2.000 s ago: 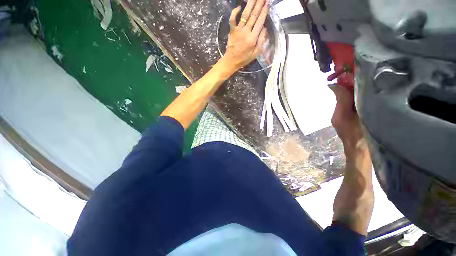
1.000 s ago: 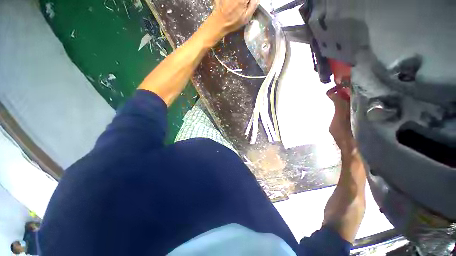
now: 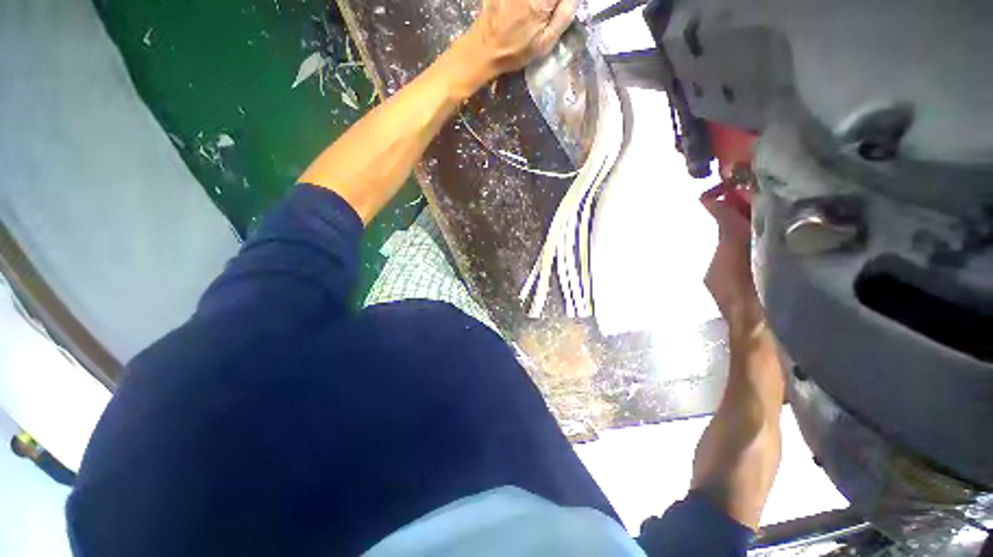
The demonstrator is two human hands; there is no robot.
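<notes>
The grey cutting machine (image 3: pixel 871 218) fills the right side. My right hand (image 3: pixel 732 223) is on its red handle (image 3: pixel 732 152), partly hidden by the motor body. The silver base plate (image 3: pixel 568 96) lies on the dark table. My left hand (image 3: pixel 526 31) is at the top edge, bare, beside the upper end of the base plate; its fingers are bent and partly cut off, and whether it holds anything cannot be told. The white fabric lay (image 3: pixel 653 239) is right of the plate. Curved white offcut strips (image 3: pixel 577 234) run along its left edge, their lower ends spread apart.
The dark speckled table (image 3: pixel 479 207) carries lint and a thin white strip (image 3: pixel 512 161). Green floor (image 3: pixel 250 120) with scraps is to the left, beyond it a pale covered table (image 3: pixel 142 141). A white grid-patterned thing (image 3: pixel 419 272) is under the table edge. Part of a person (image 3: pixel 38 455) shows far lower left.
My left hand has moved up from over the base plate to its upper end, uncovering the plate. The offcut strips sit slightly further left in view. My right hand remains at the handle.
</notes>
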